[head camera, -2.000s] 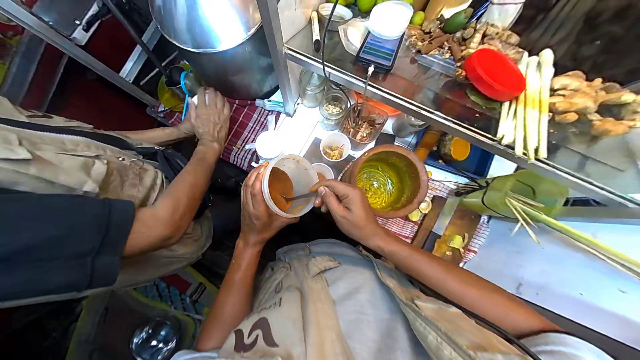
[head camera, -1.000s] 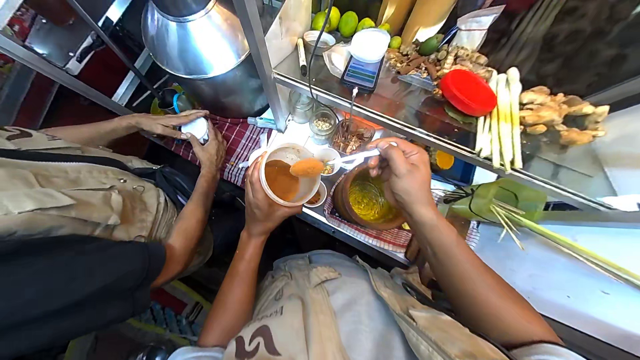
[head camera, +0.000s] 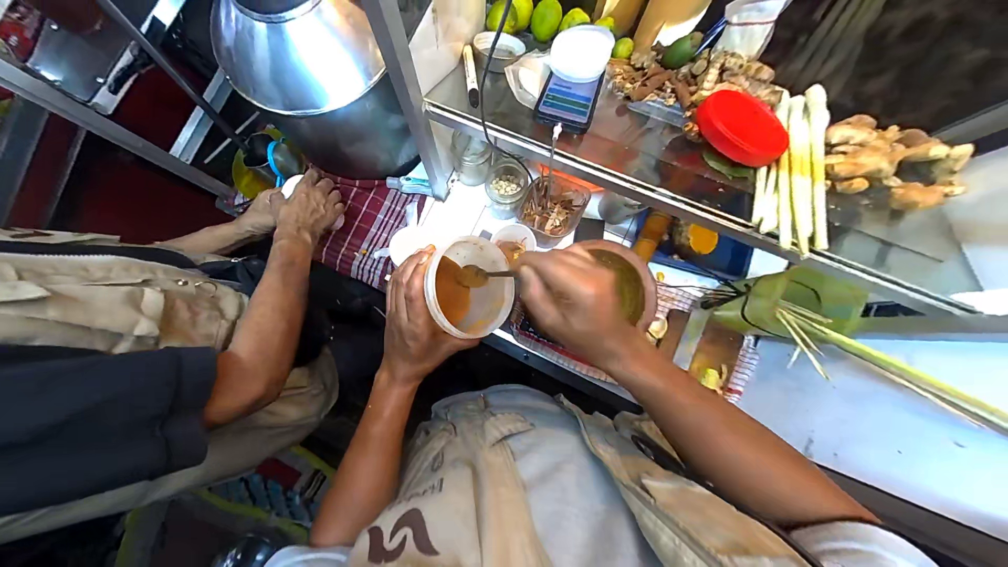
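Observation:
My left hand (head camera: 417, 323) grips a white plastic tub (head camera: 490, 315), tilted, with orange-brown powder (head camera: 451, 293) along one side. A spoon (head camera: 475, 276), its bowl inside the tub's mouth, is held in my right hand (head camera: 579, 303), which is blurred. Behind that hand stands a clay bowl (head camera: 647, 276) with yellow-green contents, partly hidden. A small white cup (head camera: 514, 235) with brown bits sits just behind the tub, and a white container (head camera: 405, 242) is at its left.
A co-worker's hands (head camera: 307, 205) are at the left over a red checked cloth (head camera: 366, 224), near a large metal pot (head camera: 339, 126). Glass jars (head camera: 506, 186) stand under a glass shelf (head camera: 669, 169) holding a phone (head camera: 568, 101), a red lid (head camera: 742, 127), lemongrass stalks (head camera: 799, 169) and ginger (head camera: 890, 161).
One second ago my right hand held a spoon heaped with orange powder above the tub's right edge; now the spoon is down inside the tub. The co-worker's hands have shifted on the white object.

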